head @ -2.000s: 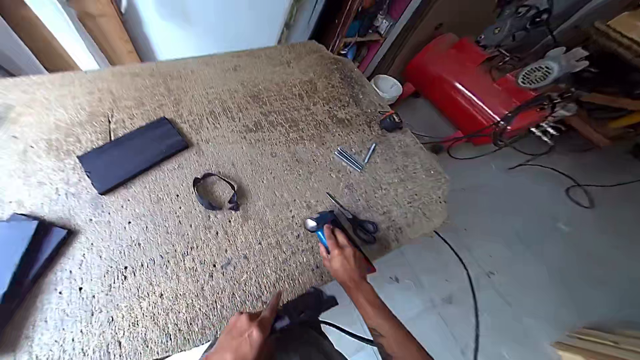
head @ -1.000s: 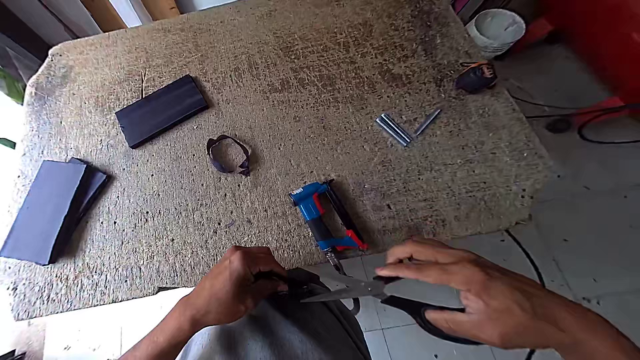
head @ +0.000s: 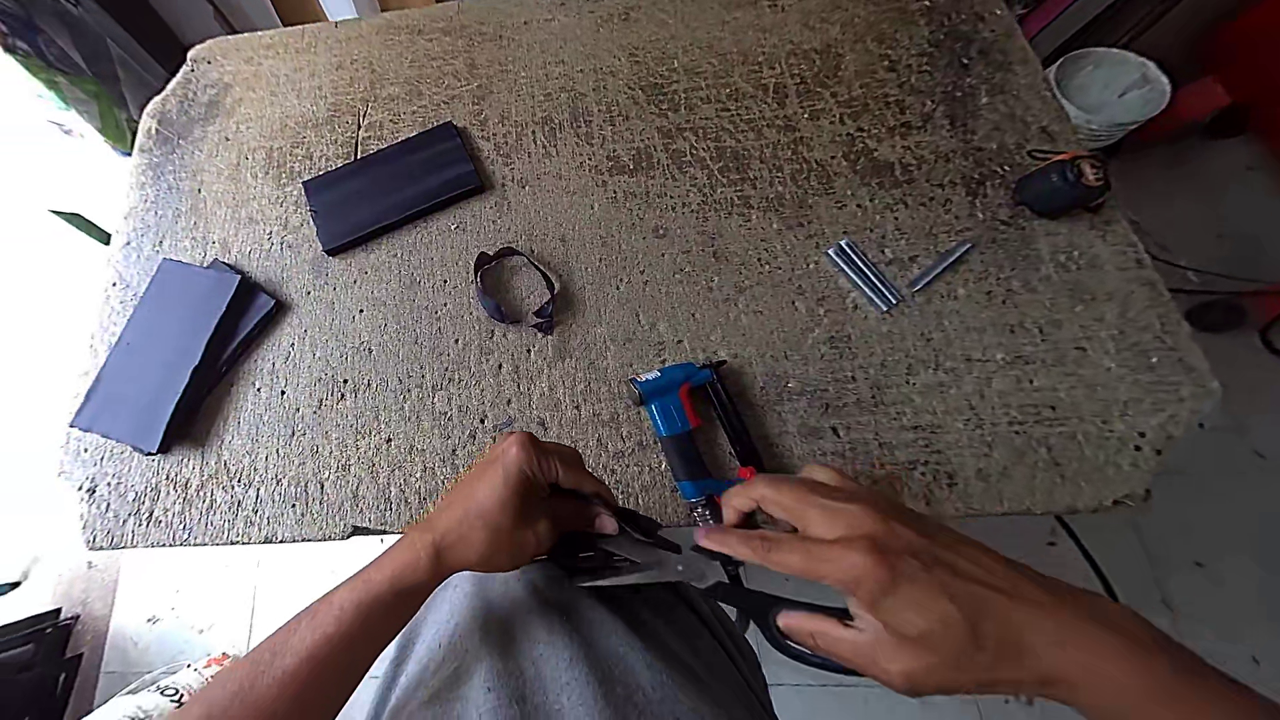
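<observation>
My left hand (head: 525,505) pinches a piece of black sheet material (head: 635,522) above my lap, at the table's front edge. My right hand (head: 850,570) is on the handles of black-handled scissors (head: 680,568); their blades are apart, with the black material at or between them. Just beyond my hands a blue and black pneumatic stapler (head: 680,430) lies on the table, its hose fitting towards me. A curled black strip (head: 482,290) lies farther off, left of the stapler. How far the blades reach into the material is partly hidden by my left fingers.
The worn table (head: 700,220) bears a black folded slab (head: 395,190) and stacked black pieces (head: 160,350) at left. Staple strips (head: 865,275) and a tape measure (head: 1062,185) lie at right. Beyond the right edge stands a white bucket (head: 1110,90).
Two seconds ago the scissors lay on the table and my right hand was on the stapler. Now my right hand holds the scissors at the black material. The view has shifted closer over the table.
</observation>
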